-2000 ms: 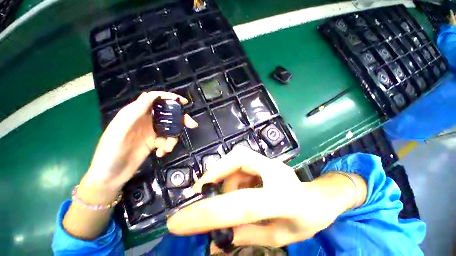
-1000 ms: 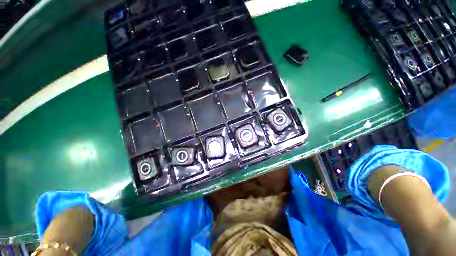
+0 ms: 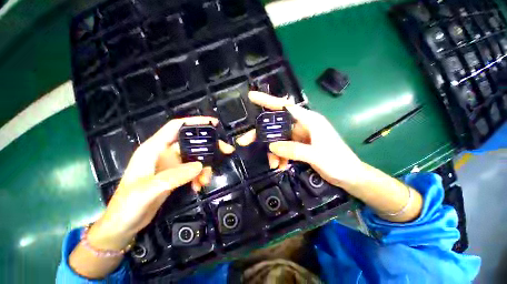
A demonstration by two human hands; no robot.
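My left hand (image 3: 161,166) holds a strapless smartwatch (image 3: 198,143) by its edges, screen up, with rows of white text on black. My right hand (image 3: 319,141) holds another smartwatch (image 3: 273,127) with a similar text screen. Both are above the middle of the black blister tray (image 3: 139,91). In the tray's near row, several watch backs (image 3: 229,220) face up with pale sensor rings. A unit with a greyish face (image 3: 231,108) sits in a pocket between and beyond my hands.
A lone watch unit (image 3: 333,81) and a black pen (image 3: 393,125) lie on the green surface (image 3: 367,50) right of the tray. A second filled tray (image 3: 464,66) is at the far right. Another black tray edge shows below it, beside my right sleeve.
My hands were low at the picture's sides one second ago, with palms out of view. They are now over the tray, each with a lit smartwatch. The view has also shifted.
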